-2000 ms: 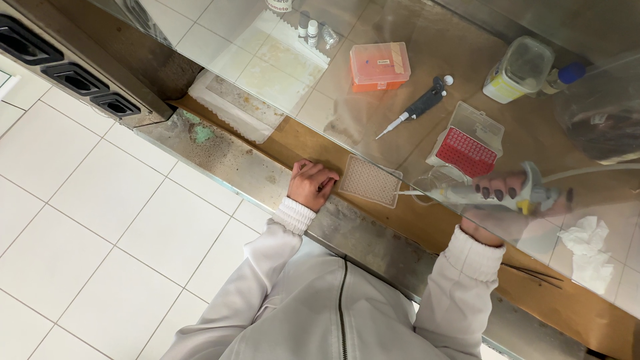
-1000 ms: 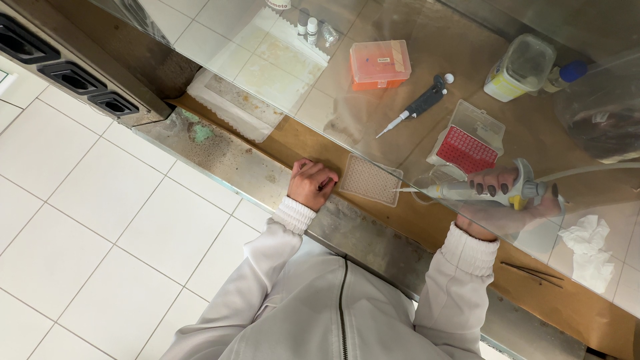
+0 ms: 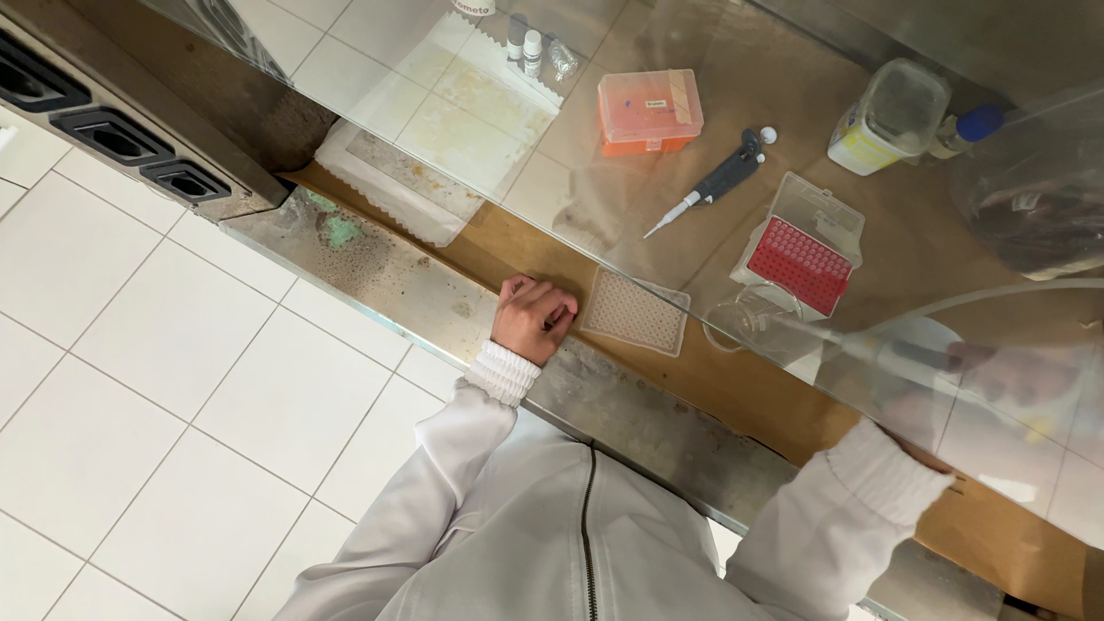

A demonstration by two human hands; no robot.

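Observation:
My left hand (image 3: 533, 317) rests with curled fingers on the bench's front edge, just left of a clear multiwell plate (image 3: 636, 312); nothing shows in it. Behind the glass, my right hand (image 3: 1005, 375), blurred, grips a pale pipette (image 3: 901, 358). Its thin end points left toward a glass beaker (image 3: 752, 317), which stands right of the plate. Whether the end is inside the beaker is unclear. Behind the beaker lies an open tip box with a red rack (image 3: 800, 266). A dark single-channel pipette (image 3: 729, 177) lies farther back, near a closed orange tip box (image 3: 651, 114).
The slanted glass sash (image 3: 552, 228) crosses above the brown-paper-covered surface. At back left are a stained white pad (image 3: 483, 112) and small vials (image 3: 532, 53). A plastic tub (image 3: 893, 116) and blue-capped bottle (image 3: 975, 129) stand back right. Sockets (image 3: 108, 136) line the left wall.
My right hand has moved to the right and toward the front with the pale pipette, whose end has left the plate's right edge. My left hand has stayed beside the plate.

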